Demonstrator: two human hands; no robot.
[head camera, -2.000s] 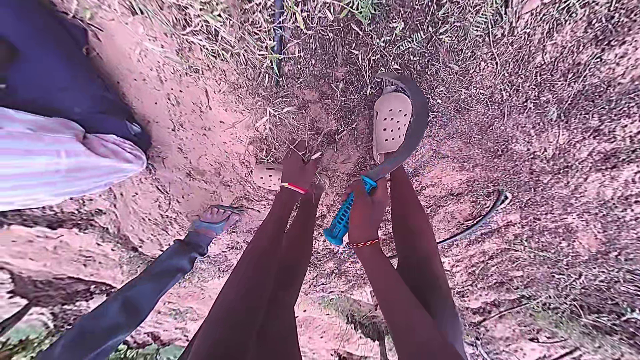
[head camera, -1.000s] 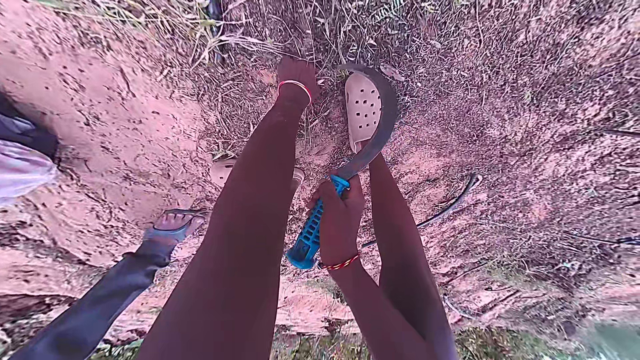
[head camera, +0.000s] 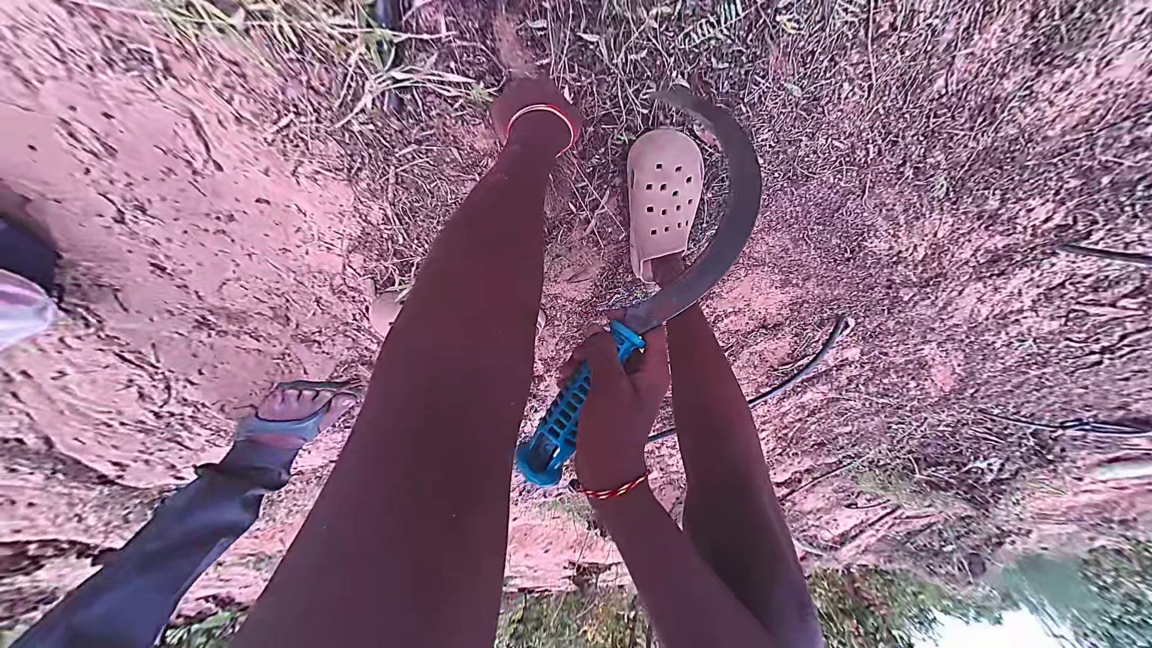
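My right hand (head camera: 621, 405) is closed round the blue plastic handle (head camera: 562, 418) of a sickle. Its dark curved blade (head camera: 742, 189) arcs round the right side of a beige clog (head camera: 664, 193) worn on my foot, with the tip above the toe. My left hand (head camera: 535, 103) is stretched forward over dry grass, left of the clog; its fingers are blurred, so whether it holds anything cannot be told. A red and white band circles the left wrist.
At lower left is another person's sandalled foot (head camera: 292, 405) and dark trouser leg (head camera: 162, 540). A dark hose or pipe (head camera: 810, 360) lies on the soil right of my leg. Green grass (head camera: 387, 72) grows at top left. Cloth (head camera: 22, 306) shows at the left edge.
My left hand has moved forward, from beside my left foot to the grass ahead. My right hand keeps hold of the sickle. The dark and striped cloth at left shows much less.
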